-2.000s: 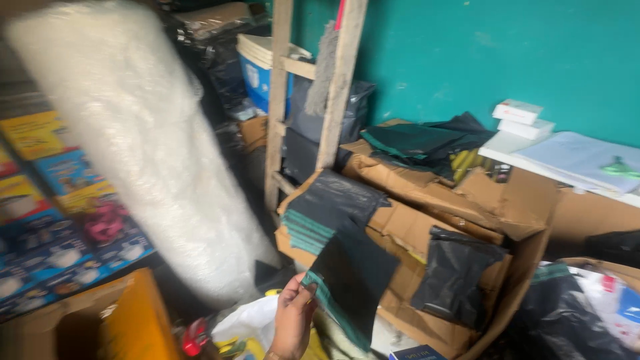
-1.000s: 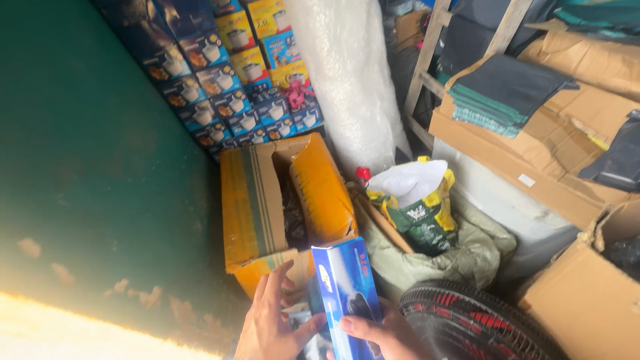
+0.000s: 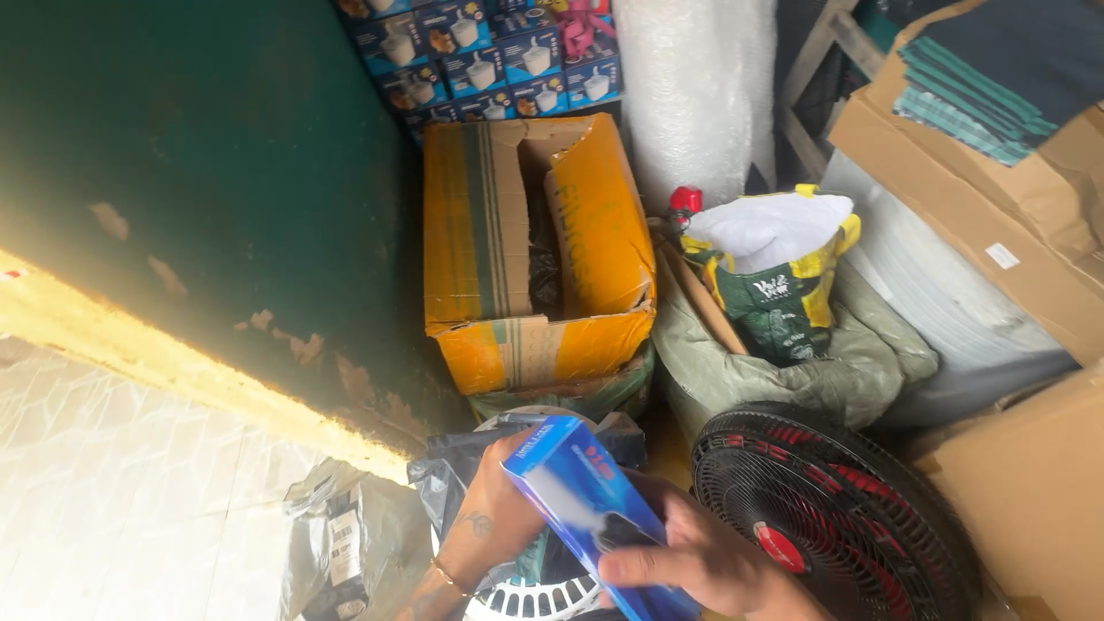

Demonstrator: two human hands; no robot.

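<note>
A long blue product box (image 3: 595, 517) with printed pictures slants across the lower middle of the head view. My right hand (image 3: 690, 552) grips it near its lower end, thumb across the printed face. Behind the box's upper left edge is my left hand (image 3: 509, 483); its fingers are hidden, so its hold cannot be made out. Under both hands stands a white slotted plastic basket (image 3: 539, 601), with a black plastic bag (image 3: 440, 470) showing at its rim.
A black fan with a red hub (image 3: 780, 548) stands close on the right. Beyond are a torn yellow carton (image 3: 474, 250), a green and yellow bag (image 3: 768, 302) in a sack and a bubble-wrap roll (image 3: 694, 103). A green wall (image 3: 259, 172) borders the left.
The view has swung left and down from the dark plastic mailers. Two seconds ago one hand touched a dark mailer; the blue box appears in the later frames. My left hand has moved behind the box's upper end.
</note>
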